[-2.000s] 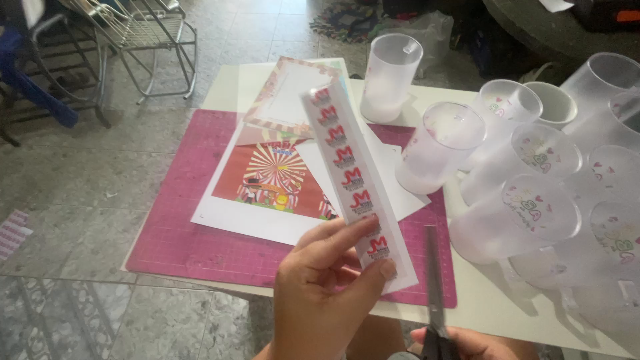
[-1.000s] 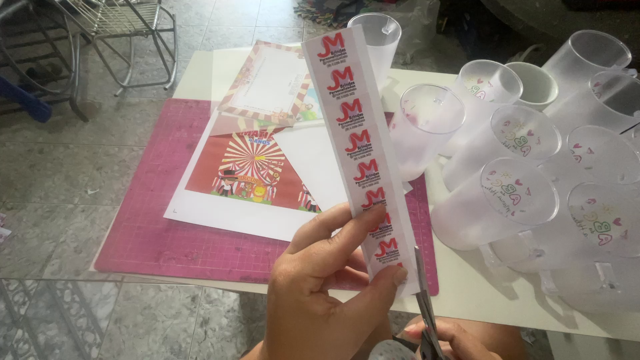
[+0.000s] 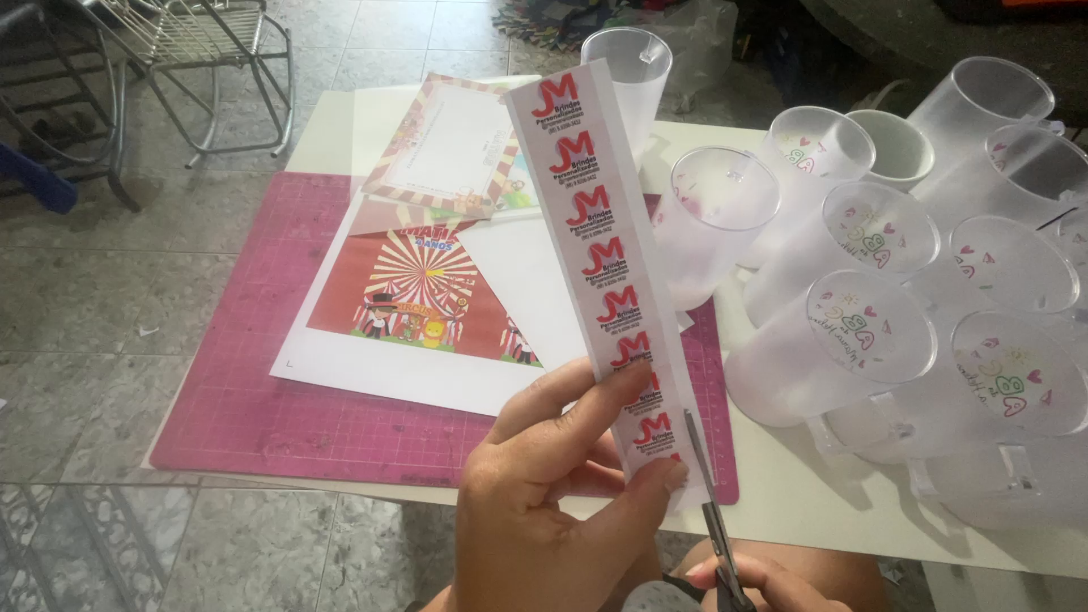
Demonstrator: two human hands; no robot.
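My left hand point(image 3: 561, 484) pinches the lower part of a long paper strip point(image 3: 595, 246) printed with a column of repeated red logos. The strip stands tilted, its top leaning left. In my right hand point(image 3: 765, 582), at the bottom edge of the view, is a pair of scissors point(image 3: 716, 527). Their blades lie along the strip's lower right edge, pointing up; the handles are partly hidden. Behind the strip, a sheet with a red circus print point(image 3: 416, 297) and a card with a striped border point(image 3: 450, 144) lie on a pink cutting mat point(image 3: 340, 438).
Several frosted plastic mugs point(image 3: 829, 348) crowd the right side of the white table point(image 3: 807, 476), some with coloured prints. Another clear mug point(image 3: 625, 93) stands at the far edge, behind the strip's top. A metal-framed chair point(image 3: 204, 51) stands on the tiled floor at the upper left.
The scissors were below and to the right of the strip two seconds ago; their blades are now at its lower right edge. My left hand still holds the strip.
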